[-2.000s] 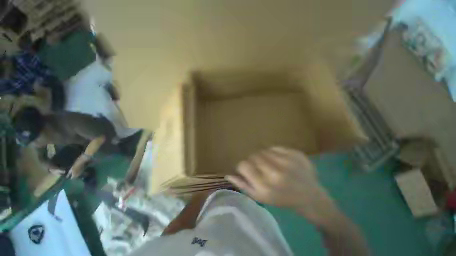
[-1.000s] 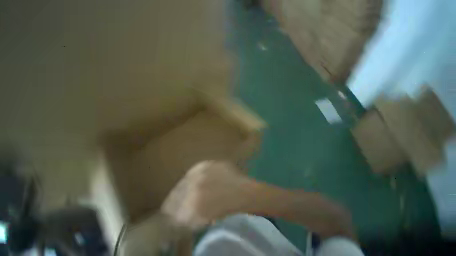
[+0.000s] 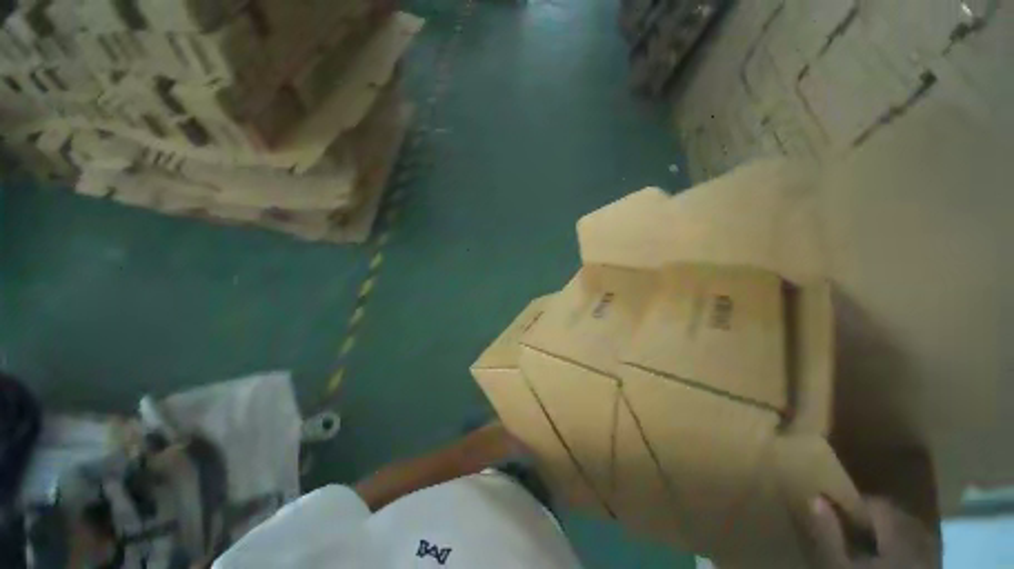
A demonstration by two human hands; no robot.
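Note:
A nested stack of part-folded brown boxes (image 3: 678,411) is tilted in front of me, its layered outer walls and dark printed marks facing me. My right hand (image 3: 873,531), blurred at the lower right, grips the edge of a board wall. My left forearm reaches to the stack's lower left side; the hand itself is hidden by the boxes. A wide brown panel spreads behind the stack at the right; where it joins is unclear.
A tall layered pile of boxes (image 3: 222,122) stands at the upper left beside yellow-black floor tape (image 3: 361,300). More stacked boxes (image 3: 767,83) are at the upper right. A white sheet (image 3: 250,422) and a partly seen, blurred person are at the lower left.
The view has swung to the piles and floor tape. The box interior has turned away and outer walls now face me. My right hand has moved from the near edge to the lower right.

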